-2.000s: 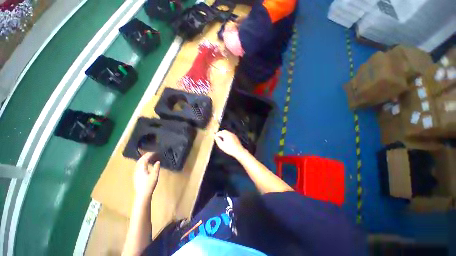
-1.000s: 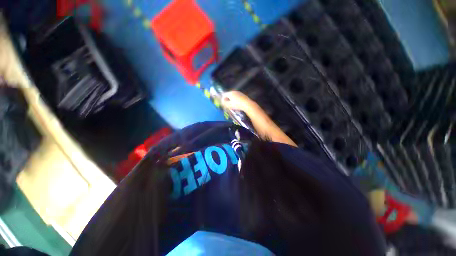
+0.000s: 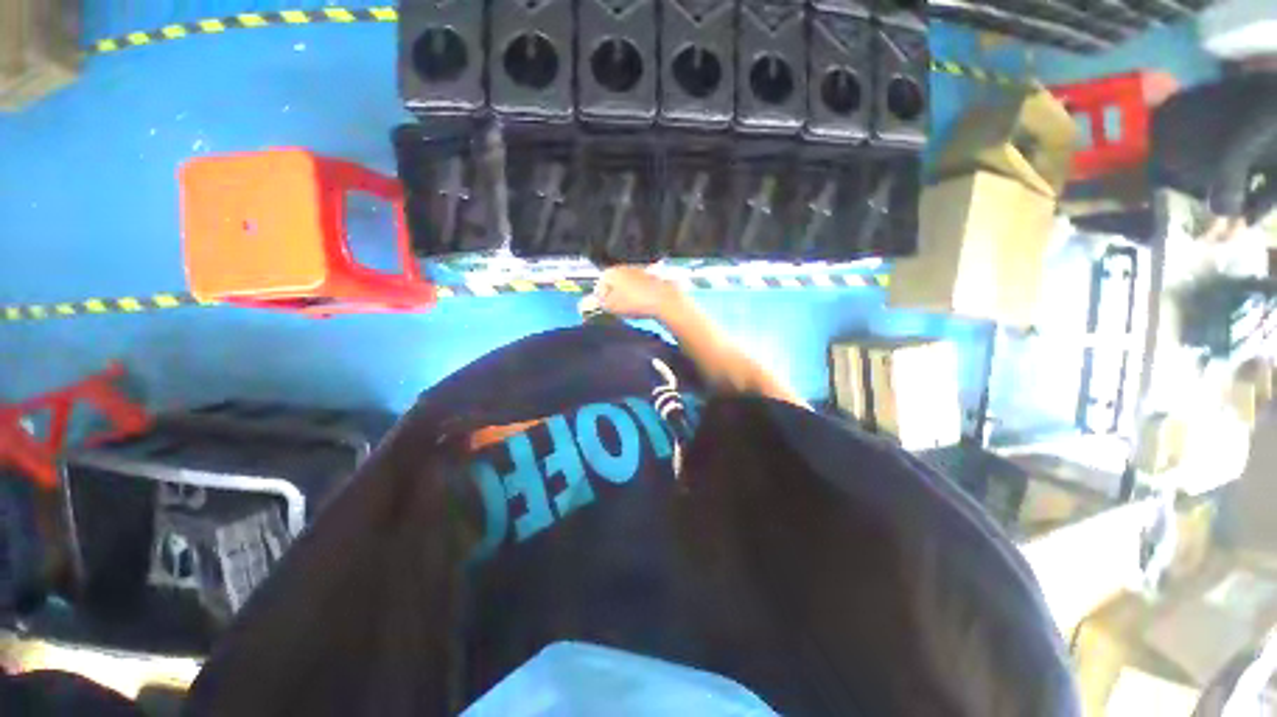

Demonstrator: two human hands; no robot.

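Note:
Black speaker housings stand side by side in rows at the top centre. The back row shows round holes (image 3: 616,63). The front row shows dark faces with slanting bars (image 3: 693,203). My right hand (image 3: 633,294) is in front of my body, near the lower edge of the front row. It is small and bright, with its fingers bent, and a small pale thing shows at its fingertips; I cannot tell if it is held. My left hand is not in view.
A red stool (image 3: 259,231) stands left of the housings. A black tote (image 3: 105,525) with housings is lower left. An open carton (image 3: 980,231) and a brown box stack (image 3: 896,392) are right. A person's dark sleeve (image 3: 1218,126) shows far right.
The view has turned from the bench to the floor stacks, which now lie straight ahead. My left hand has left the picture. My right hand is now before the housings.

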